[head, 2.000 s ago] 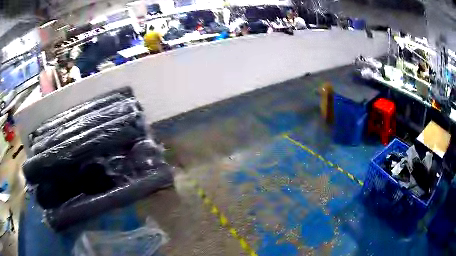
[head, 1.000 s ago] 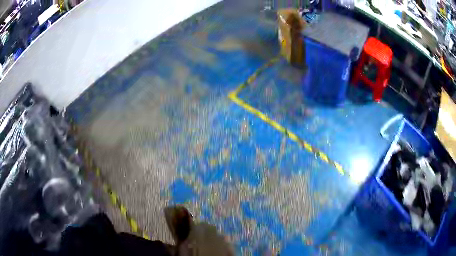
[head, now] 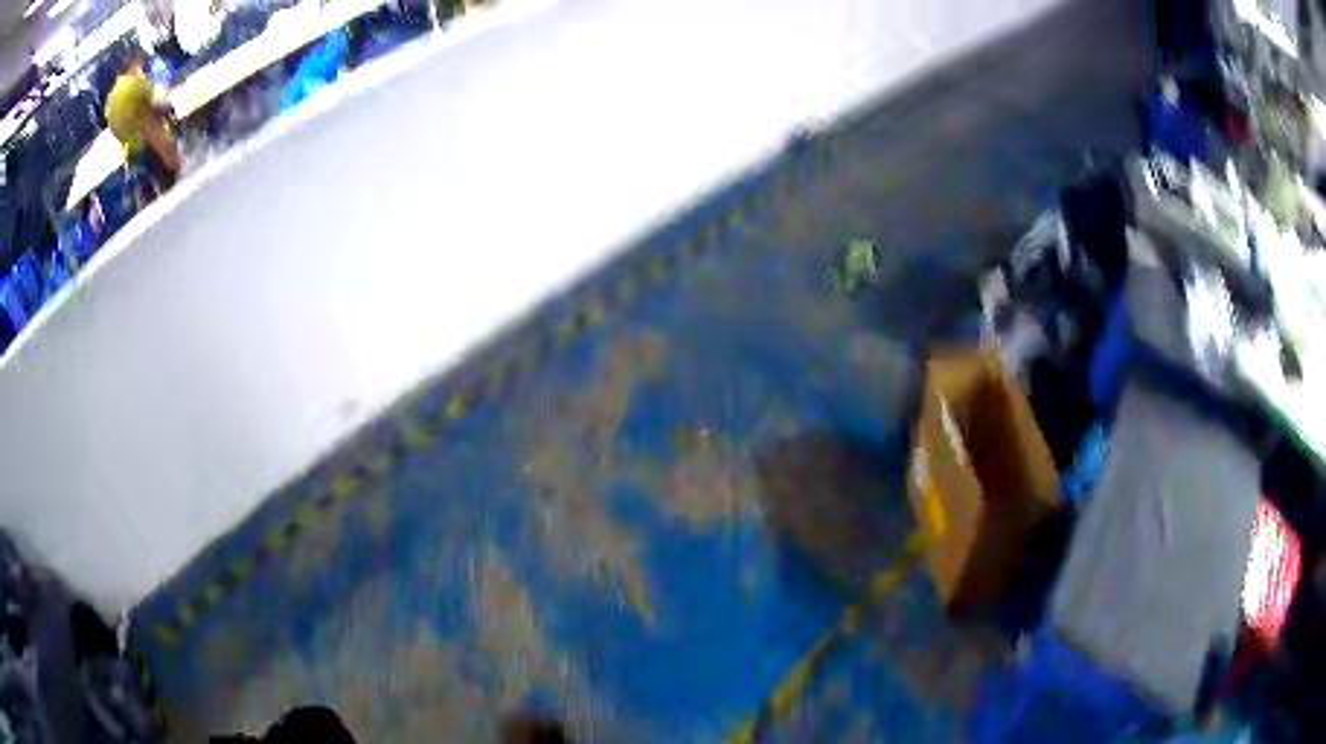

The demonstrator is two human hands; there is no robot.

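Note:
Neither of my hands can be made out. A dark rounded shape (head: 306,725) and a small blurred brown shape (head: 534,727) are cut off by the bottom edge; I cannot tell what they are. An open, narrow tan cardboard carton (head: 967,502) stands upright on the worn blue floor (head: 655,596), right of centre. Beside it is a blue bin with a flat grey top (head: 1163,538). Dark plastic-wrapped bundles (head: 58,654) show at the lower left edge.
A low white wall (head: 393,247) runs diagonally, with yellow-black tape along its foot. A person in yellow (head: 138,116) is beyond it. Dark and white piled items (head: 1062,291) lie behind the carton. A red stool (head: 1272,574) is at the right. A small pale green thing (head: 855,265) lies on the floor.
The view has swung and moved forward. The carton and grey-topped bin are nearer and lower right; the blue crate has left view. The dark and brown shapes at the bottom show less.

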